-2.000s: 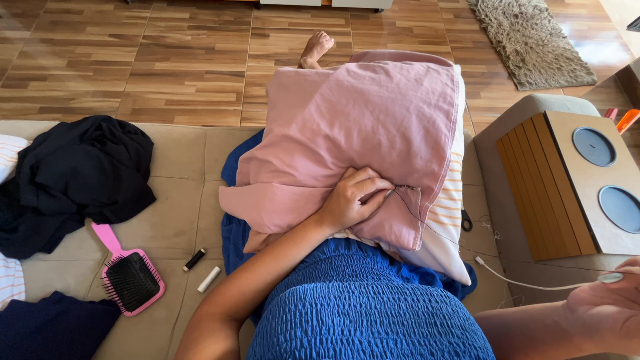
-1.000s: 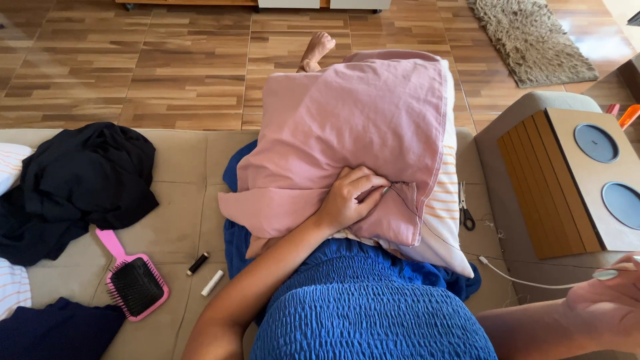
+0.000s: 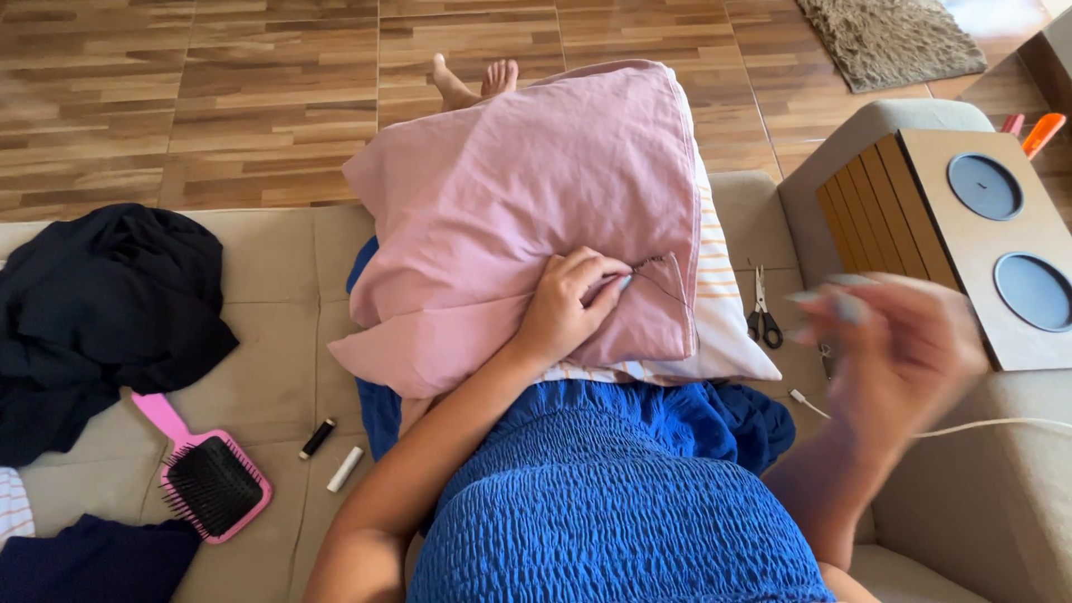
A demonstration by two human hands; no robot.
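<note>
Pink fabric (image 3: 536,184) lies over a striped pillow (image 3: 724,310) on my lap. My left hand (image 3: 574,301) pinches the pink fabric beside a line of dark stitches (image 3: 651,265) near its right corner. Dark thread runs from the stitches across the cloth towards the right edge. My right hand (image 3: 896,352) is raised to the right of the pillow, blurred, with fingertips close together; whether it holds a needle or thread I cannot tell. Black-handled scissors (image 3: 764,322) lie on the sofa between the pillow and the armrest.
On the sofa (image 3: 268,343) at left are black cloth (image 3: 109,318), a pink hairbrush (image 3: 213,481), a black thread spool (image 3: 317,439) and a white spool (image 3: 344,469). A wooden armrest tray (image 3: 988,243) with two round recesses and a white cable (image 3: 997,425) are at right.
My right hand has moved from the lower right edge up and inward beside the pillow. My left hand stays on the pink fabric. A second foot now shows beyond the pillow.
</note>
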